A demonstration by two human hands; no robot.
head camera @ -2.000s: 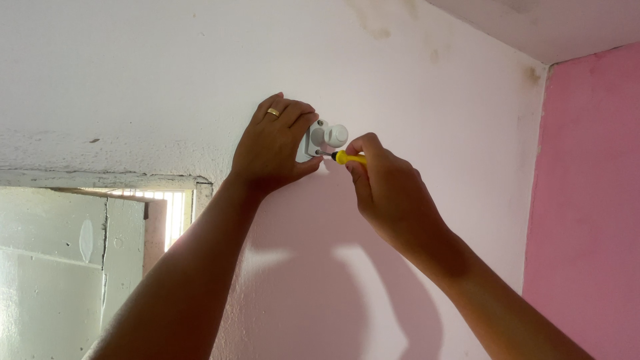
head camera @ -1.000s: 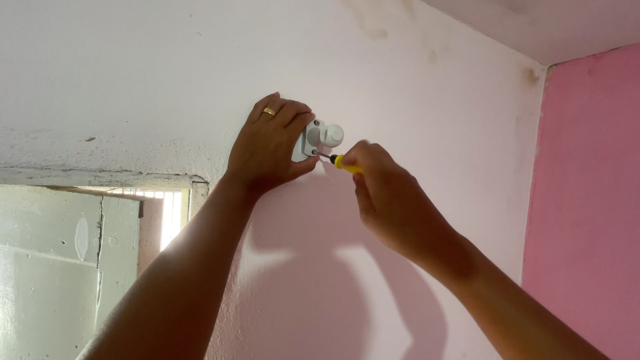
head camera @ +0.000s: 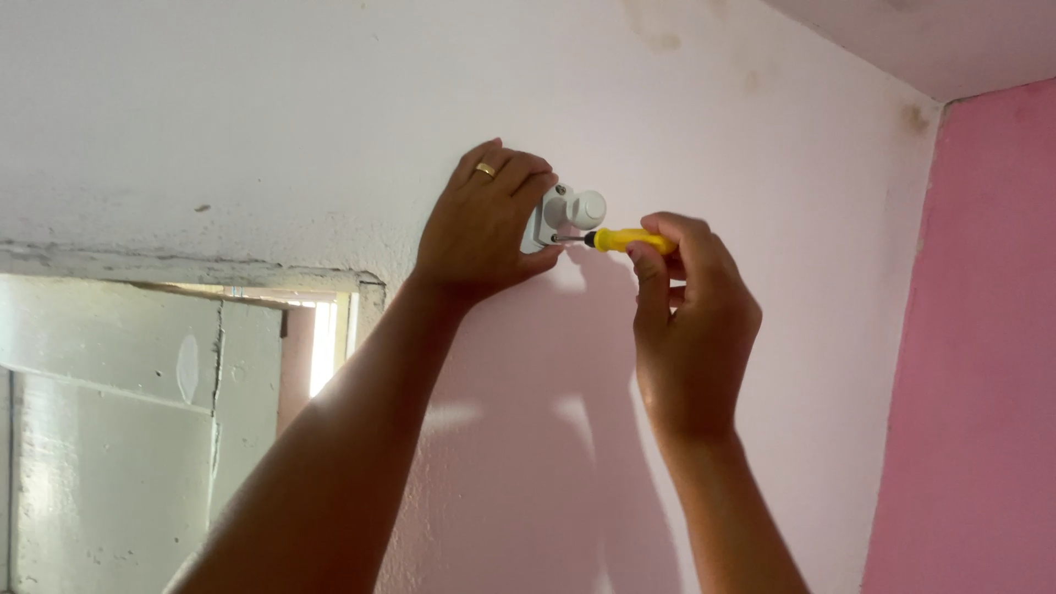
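A white wall-mounted fixture (head camera: 551,216) with a round knob-like head (head camera: 588,209) sits against the pale wall, with a screw visible at its top and another at its bottom. My left hand (head camera: 487,223), with a gold ring on one finger, presses it to the wall, fingers over its left side and thumb under its lower edge. A yellow-handled screwdriver (head camera: 623,240) is held in my right hand (head camera: 697,305) between thumb and fingers. Its thin shaft points left and its tip is at the lower screw. The fixture's left part is hidden behind my left hand.
A wooden door (head camera: 107,445) with cracked grey-green paint stands at the lower left, under a rough frame (head camera: 190,264). Bright light comes through a gap beside it. At the right, the pale wall meets a pink wall (head camera: 982,346) and the ceiling (head camera: 949,37).
My right hand has shifted its grip back on the screwdriver, so more of the yellow handle shows, and its forearm is more upright. My left hand stays on the fixture.
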